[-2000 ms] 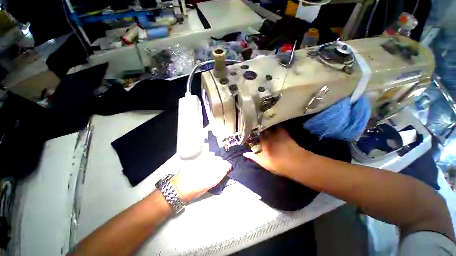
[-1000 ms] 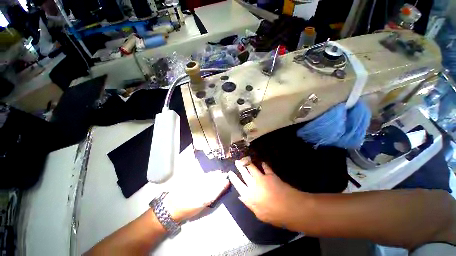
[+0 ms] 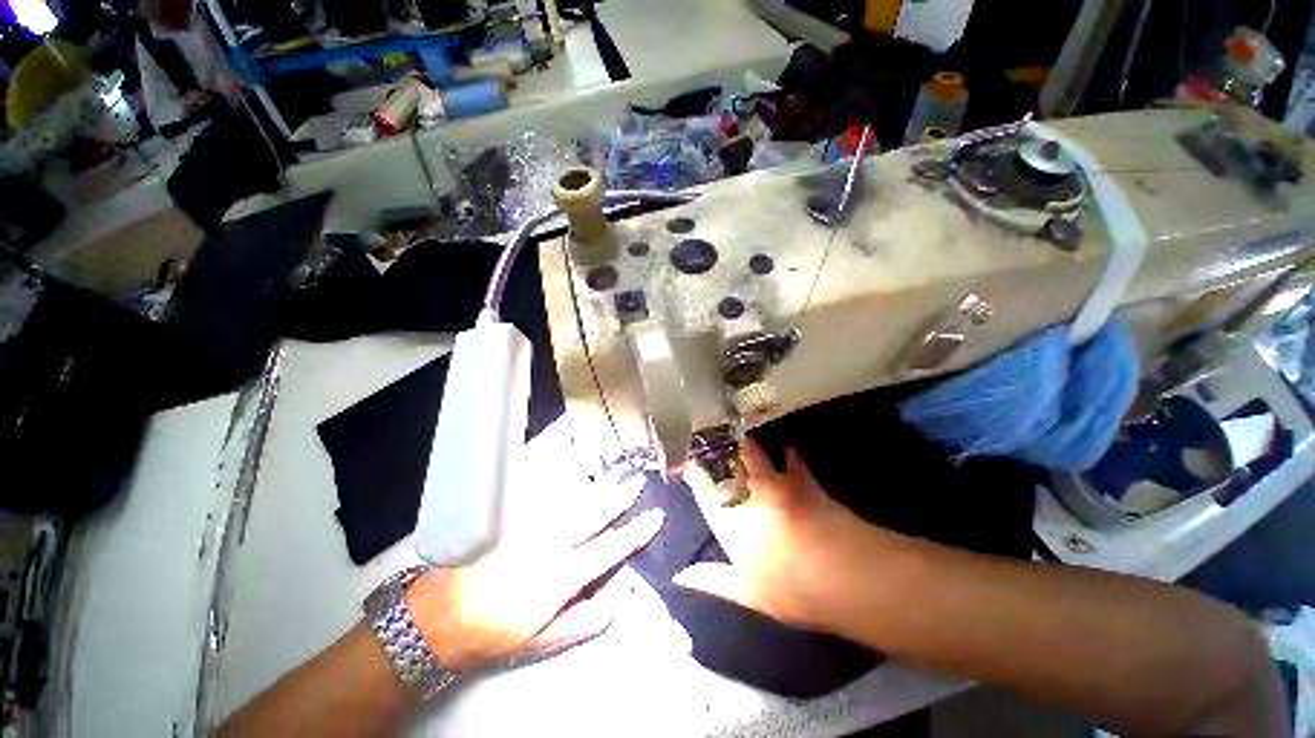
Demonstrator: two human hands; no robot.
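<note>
A dark garment piece [image 3: 772, 652] lies under the head of the cream sewing machine [image 3: 880, 260], spreading right behind my right forearm and towards the front table edge. My left hand [image 3: 541, 584], with a metal watch at the wrist, lies flat left of the needle area, fingers spread, fingertips at the cloth; it is partly washed out by glare. My right hand [image 3: 772, 541] is at the right of the needle area, fingertips partly hidden by the machine head, thumb on the cloth. The needle and presser foot are not clear.
A white lamp [image 3: 476, 440] hangs left of the machine head. A dark cut panel [image 3: 378, 469] lies behind it. Blue yarn [image 3: 1031, 397] hangs from the arm. A rimmed recess with dark bits [image 3: 1161, 459] is at right. Thread spools [image 3: 473, 98] lie on the back table.
My left hand has opened and shifted left, its fingers now spread flat. My right hand has moved slightly right, closer under the machine head. The camera view has shifted a little.
</note>
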